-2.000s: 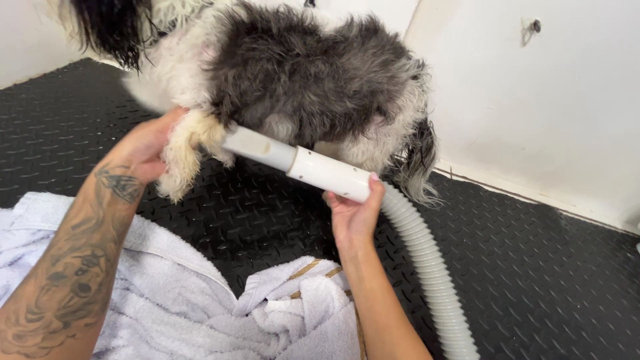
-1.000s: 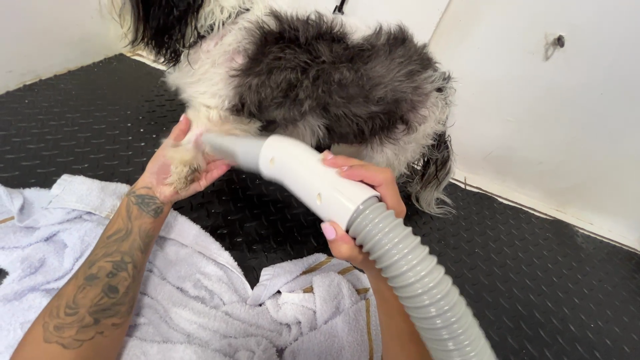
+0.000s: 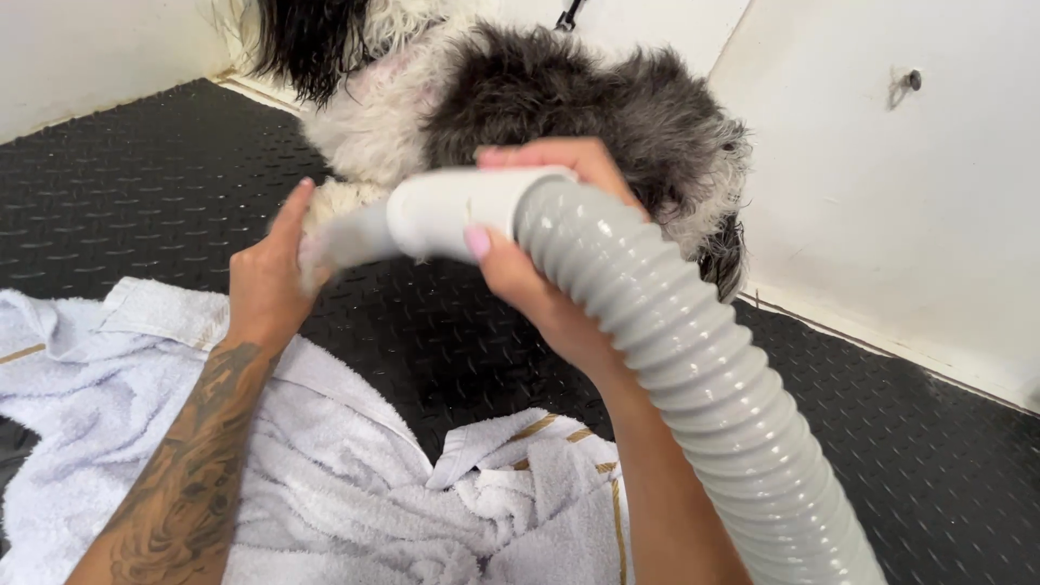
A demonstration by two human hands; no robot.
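Note:
A black, grey and white dog (image 3: 569,97) stands side-on at the top of the view, its head mostly out of frame. My left hand (image 3: 276,260) is closed around one of its pale front legs (image 3: 341,199); the paw is largely hidden. My right hand (image 3: 544,219) grips the white handle of a pet dryer nozzle (image 3: 455,207), thumb on the near side and fingers over the top. The blurred grey nozzle tip (image 3: 349,236) points left at the held leg. From the handle a grey ribbed hose (image 3: 699,374) curves down to the bottom edge.
White towels (image 3: 341,455) with gold stripes lie bunched in the foreground on black diamond-patterned matting (image 3: 926,439). White walls (image 3: 877,195) stand behind and at the left; a small dark knob (image 3: 915,80) sticks out at the right. A black clip (image 3: 569,16) hangs behind the dog.
The dryer handle has swung so that it points more directly left, and the hose arches higher over my right wrist. My left hand has turned from palm up to its back showing.

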